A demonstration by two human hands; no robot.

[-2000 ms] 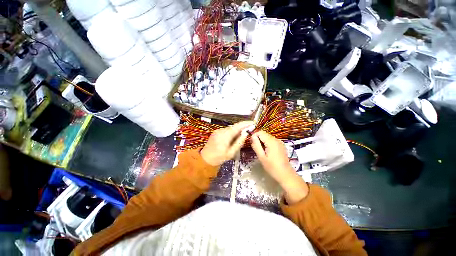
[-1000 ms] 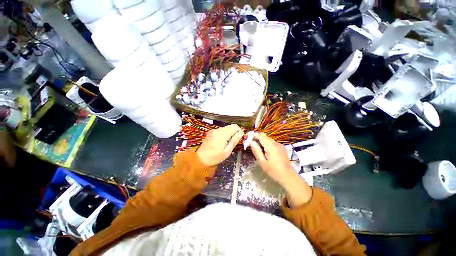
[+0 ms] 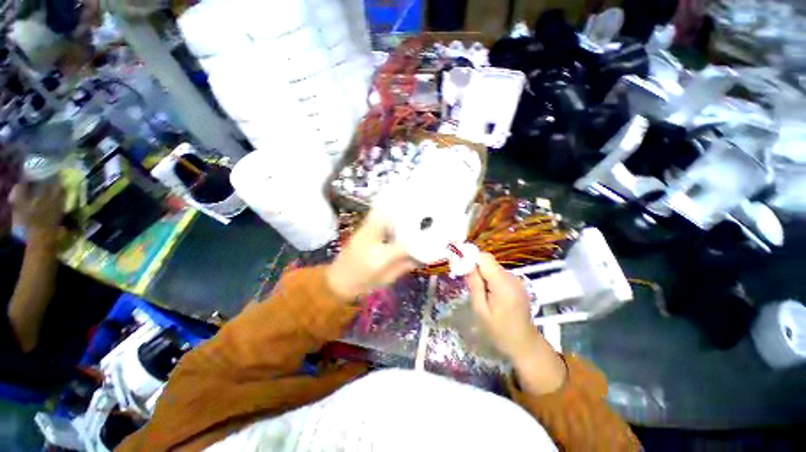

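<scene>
My left hand (image 3: 367, 256) holds a white round housing (image 3: 426, 207) with a small dark hole in its end, above the wire bundle and the front of the carton. My right hand (image 3: 499, 296) pinches a small white fitting (image 3: 462, 259) with a bit of red wire, close to the housing's lower right edge. Whether the two touch is blurred. The orange wire leads (image 3: 517, 231) lie behind my right hand. The housing hides part of the parts carton (image 3: 482, 166) and its white fittings.
Tall stacks of white housings (image 3: 283, 199) stand at left. A white bracket housing (image 3: 596, 278) lies right of my right hand. Black housings (image 3: 552, 97) and white brackets heap at back right. A blue crate (image 3: 133, 309) holds part-built units at lower left. Another person's arm (image 3: 35, 256) shows at far left.
My left hand now holds up a white round housing that was not in it before. My right hand has moved slightly right with the small fitting. The camera view has shifted, and an arm appears at far left.
</scene>
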